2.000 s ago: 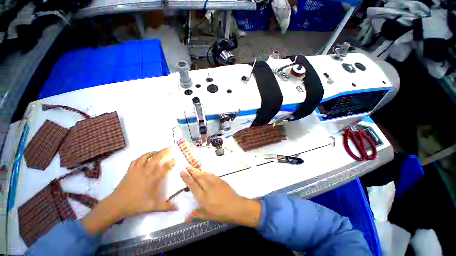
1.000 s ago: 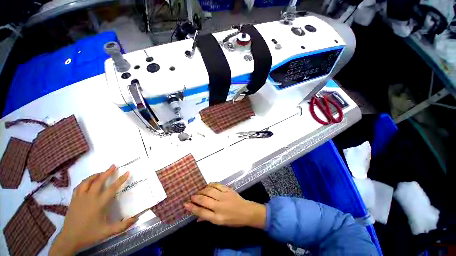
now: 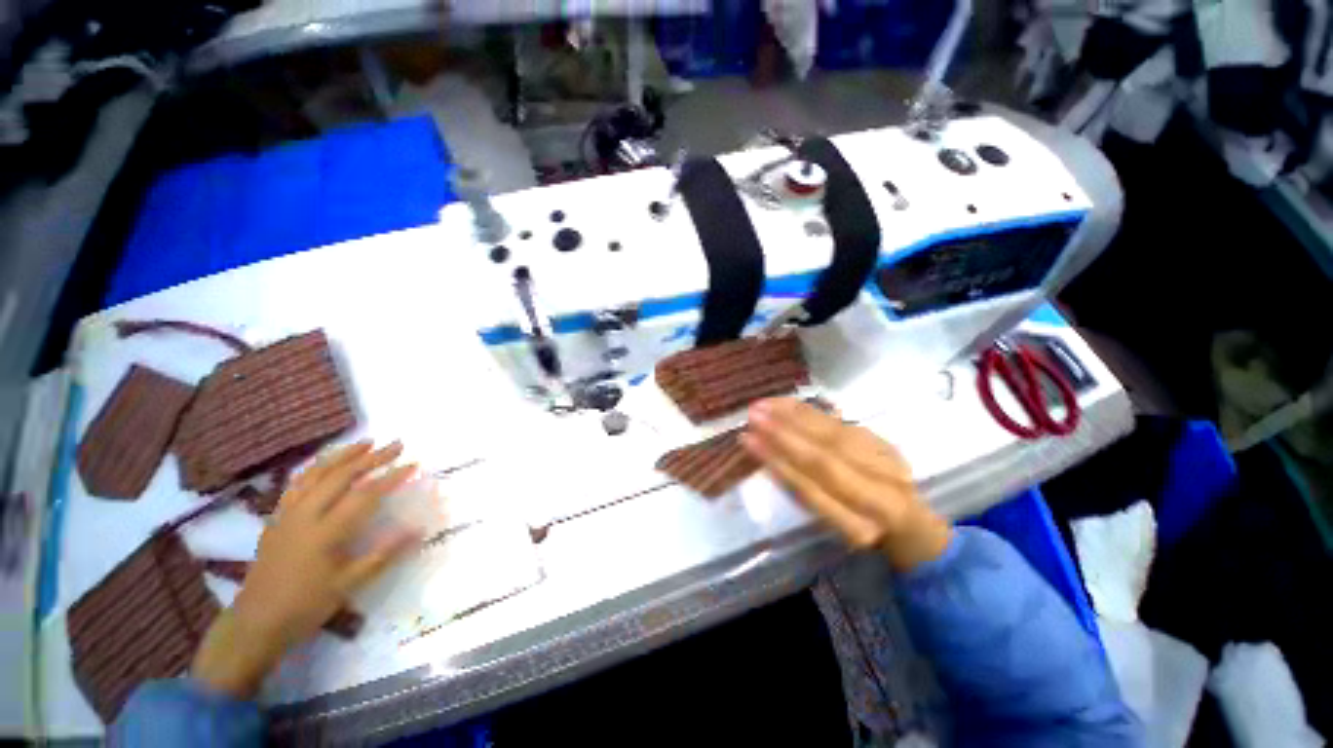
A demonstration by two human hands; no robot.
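My right hand (image 3: 833, 468) lies on a small plaid piece (image 3: 712, 460) in front of the machine arm and covers its right part. Another plaid stack (image 3: 731, 376) lies just behind it, against the arm. My left hand (image 3: 325, 533) has its fingers apart over the left edge of a pale flat card (image 3: 475, 563); whether it presses on the card is hard to tell. The sewing machine head (image 3: 585, 263) stands behind, its needle area (image 3: 585, 395) away from both hands. The image is blurred.
Plaid pieces (image 3: 263, 409) and narrow strips lie at the left, with another plaid pile (image 3: 143, 621) nearer the front. Red-handled scissors (image 3: 1028, 392) lie at the right end. A thin rod (image 3: 614, 509) crosses the table. A blue bin (image 3: 285, 197) is behind left.
My right hand has moved right and back from the front edge; a plaid piece is now under it by the machine arm. My left hand stays by the card. The view has shifted.
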